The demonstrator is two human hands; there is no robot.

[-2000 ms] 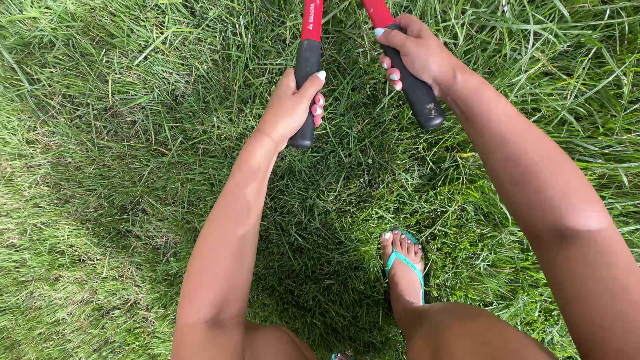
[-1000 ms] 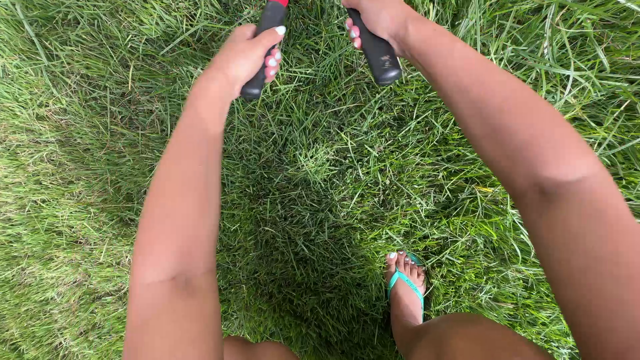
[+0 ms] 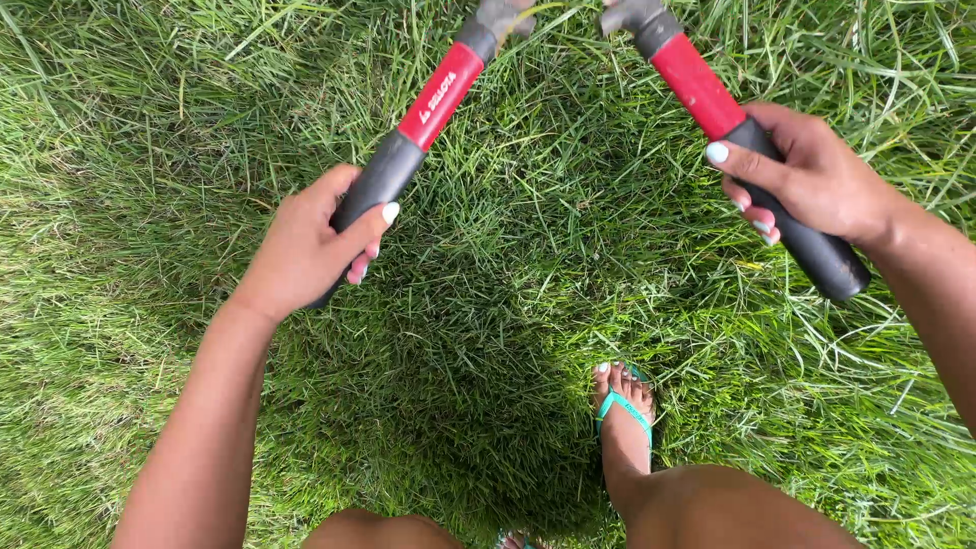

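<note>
Red and black Bellota hedge shears or a similar long-handled cutting tool reach in from the top edge. My left hand [image 3: 316, 236] is wrapped round the black grip of the left handle [image 3: 385, 171], thumb on top. Around the black grip of the right handle [image 3: 812, 244] closes my right hand [image 3: 801, 179], with the grip's end sticking out below it. The two handles spread apart toward me. Their grey metal fittings show at the top edge, while the blades are out of view. A bent grass blade lies across the left fitting.
Long grass [image 3: 457, 343] covers the ground, with taller blades at the right. My foot in a turquoise flip-flop [image 3: 625, 408] stands on it at the lower middle. Part of another foot [image 3: 515, 541] shows at the bottom edge.
Both hands and the handles are lower in view than one second ago, and the red sections and metal fittings now show. The handles are spread at a wider angle. Both grips stay held.
</note>
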